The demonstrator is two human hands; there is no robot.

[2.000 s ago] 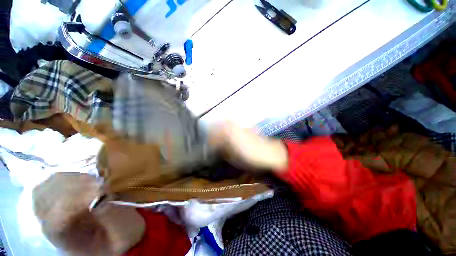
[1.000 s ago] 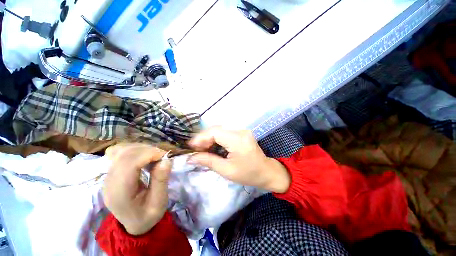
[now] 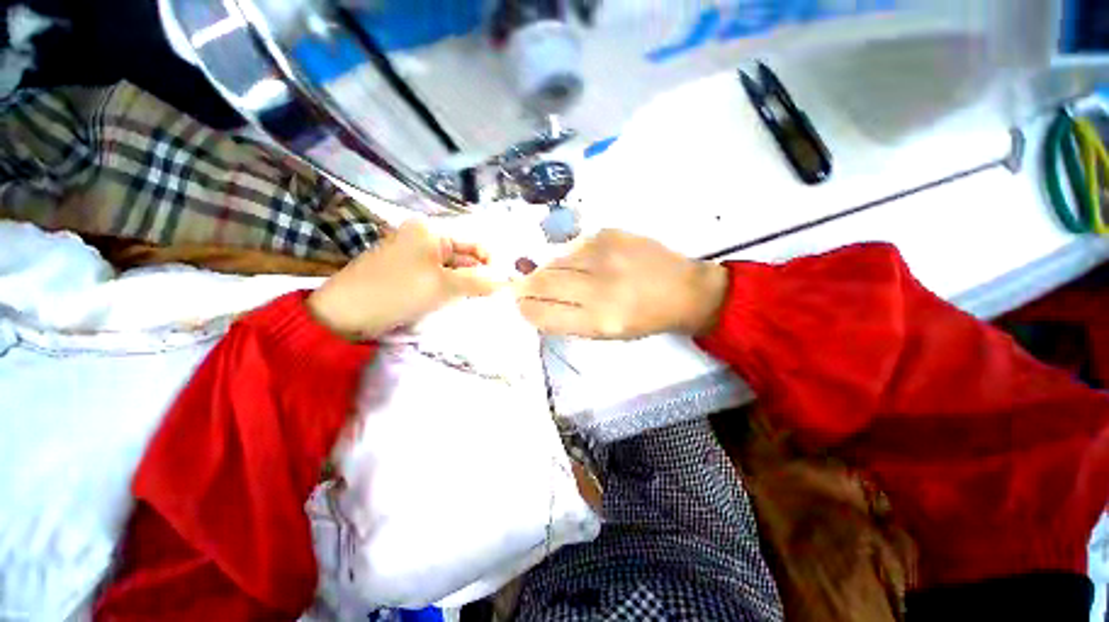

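Note:
The white padded panel (image 3: 450, 486) hangs over the table's front edge and spreads to the left. My left hand (image 3: 395, 282) and my right hand (image 3: 614, 288) meet at its upper edge, just below the sewing machine's needle area (image 3: 535, 182). The fingers of both hands pinch the white material there. The exact edge between the fingertips is overexposed. The checked fabric (image 3: 183, 182) lies at the left, with a strip of brown lining (image 3: 219, 256) below it.
Black thread snips (image 3: 788, 125) lie on the machine bed. Green and yellow rings (image 3: 1080, 170) are at the far right. The machine's curved metal guard (image 3: 292, 109) arches at upper left. A brown quilted pile (image 3: 815, 522) lies below the table edge.
The view has moved closer to the machine. Both hands have moved up to the needle area with the white panel's edge. The checked fabric now lies farther left.

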